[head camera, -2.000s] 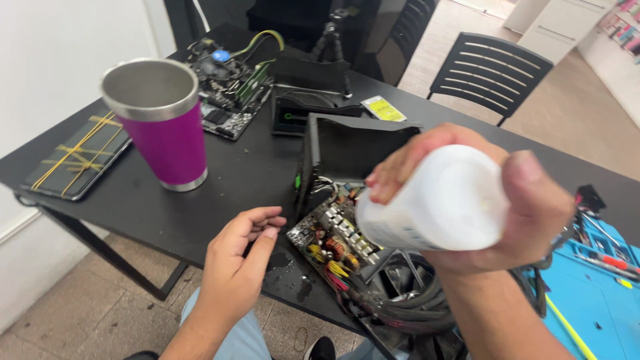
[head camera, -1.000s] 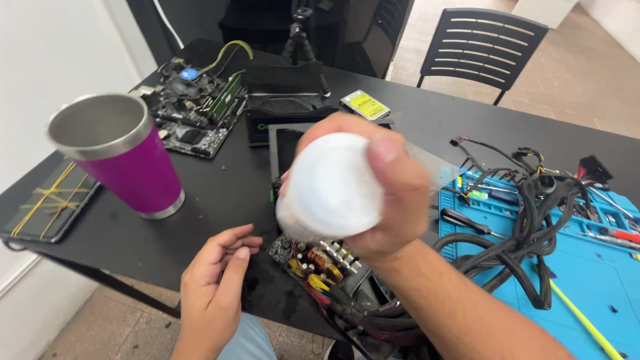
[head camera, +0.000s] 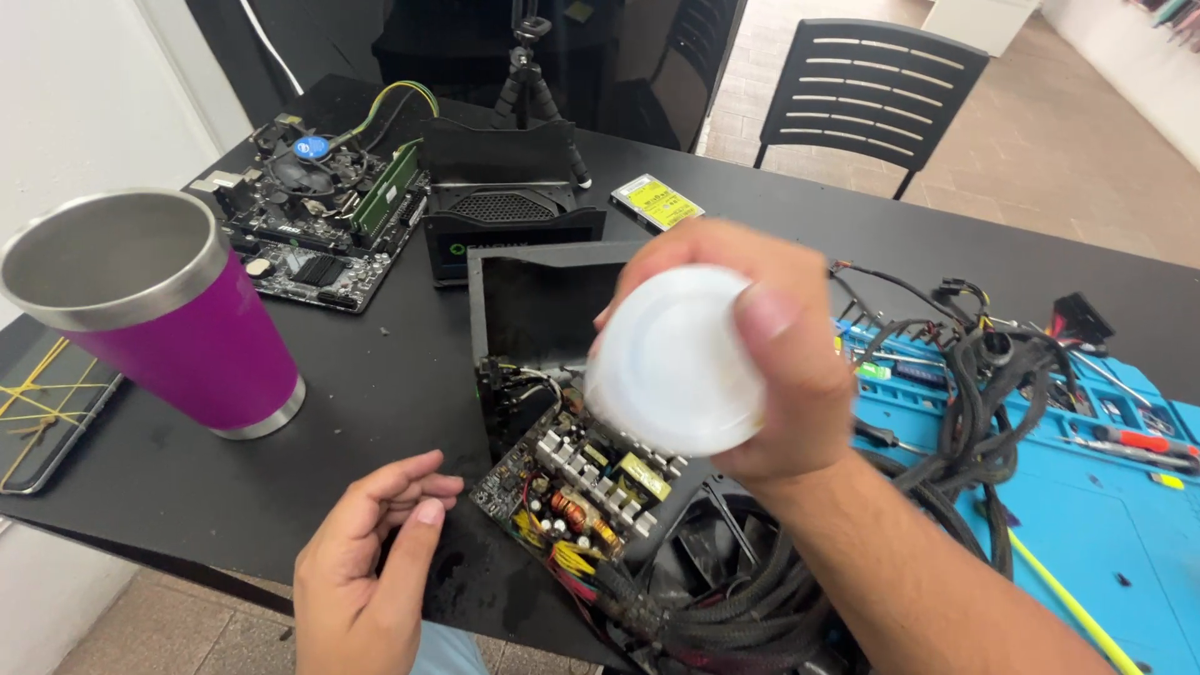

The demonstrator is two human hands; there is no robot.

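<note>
My right hand [head camera: 787, 347] grips a white plastic bottle [head camera: 677, 361], its round base toward me, above an opened computer power supply. The bottle's far end is hidden. Below it lies the power supply's circuit board [head camera: 581, 487], with heatsinks, copper coils and colored wires, tilted beside its black metal housing [head camera: 483, 328]. A black fan [head camera: 712, 544] shows under a thick bundle of sleeved cables [head camera: 750, 609]. My left hand [head camera: 375, 562] hovers just left of the board, fingers curved and apart, holding nothing.
A purple steel tumbler [head camera: 187, 347] and a phone with rubber bands [head camera: 47, 412] stand left. Behind are a motherboard [head camera: 309, 206], a black cover [head camera: 511, 206], a mini tripod [head camera: 530, 84] and a drive [head camera: 658, 202]. A blue repair mat [head camera: 1106, 534] with screwdrivers lies right.
The bottle has stayed in my right hand over the power supply, moving about above it. My left hand remains empty beside the board. The view has shifted somewhat.
</note>
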